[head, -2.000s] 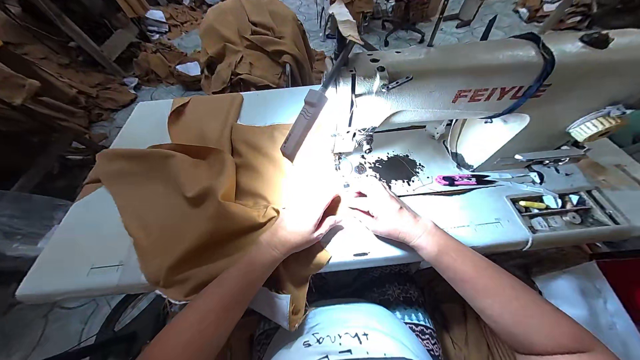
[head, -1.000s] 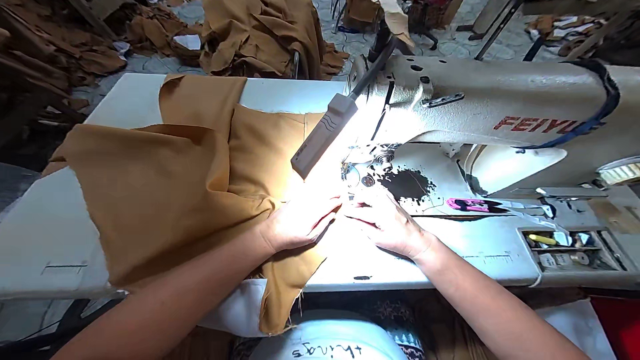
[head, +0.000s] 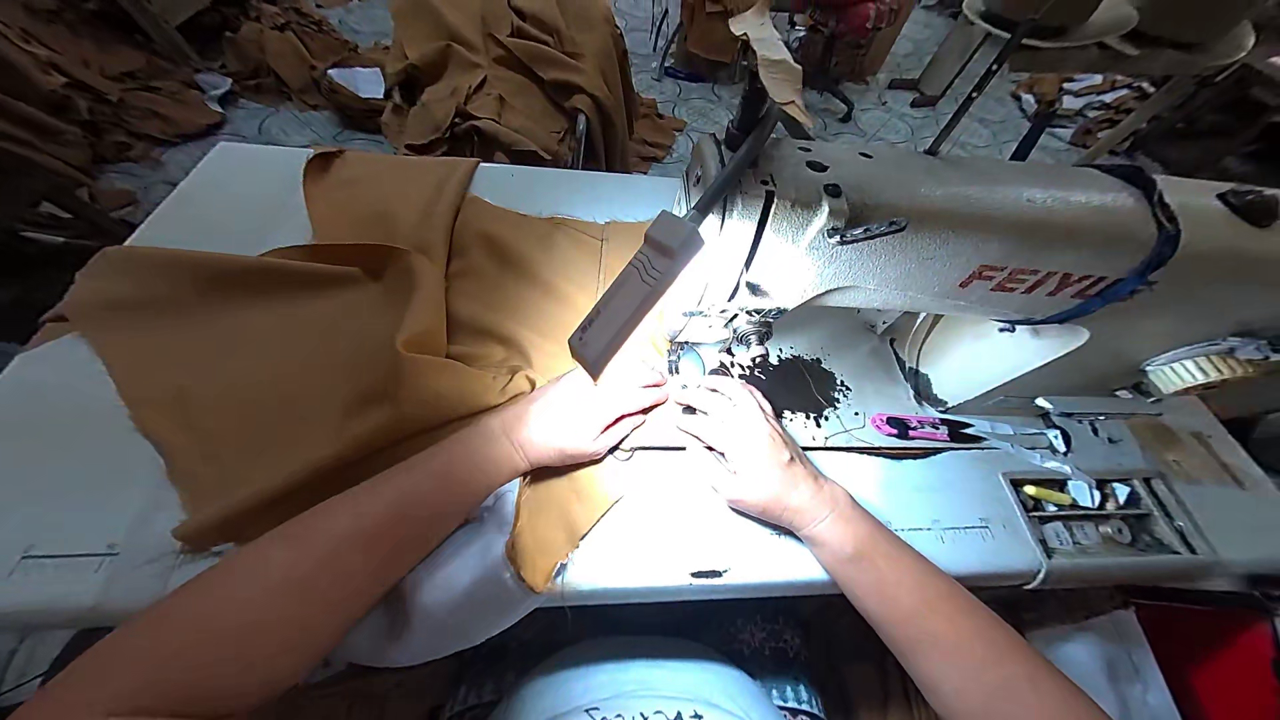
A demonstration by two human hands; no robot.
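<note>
My left hand (head: 585, 415) lies flat on the right part of a tan fabric piece (head: 280, 360), its fingertips beside the needle area of a Feiyue sewing machine (head: 900, 240). My right hand (head: 750, 445) rests palm down just right of the needle area, fingers slightly spread and bent. Glare hides whether cloth lies beneath its fingertips. The presser foot area (head: 690, 360) is right in front of both hands, washed out by light. A grey lamp (head: 640, 290) on a dark flexible neck hangs over the fabric, above my left hand. White cloth (head: 460, 580) hangs at the table's front edge.
Pink-handled thread snips (head: 920, 428) lie right of the needle area. Farther right, a tray (head: 1110, 515) set in the white table holds bobbins and a yellow item. Behind the table, brown fabric (head: 500, 70) is heaped over a support. A red item (head: 1205, 655) is at lower right.
Both hands stay by the needle area, and the tan fabric keeps much the same spread. The view has shifted, with the lamp and machine head appearing lower in the frame.
</note>
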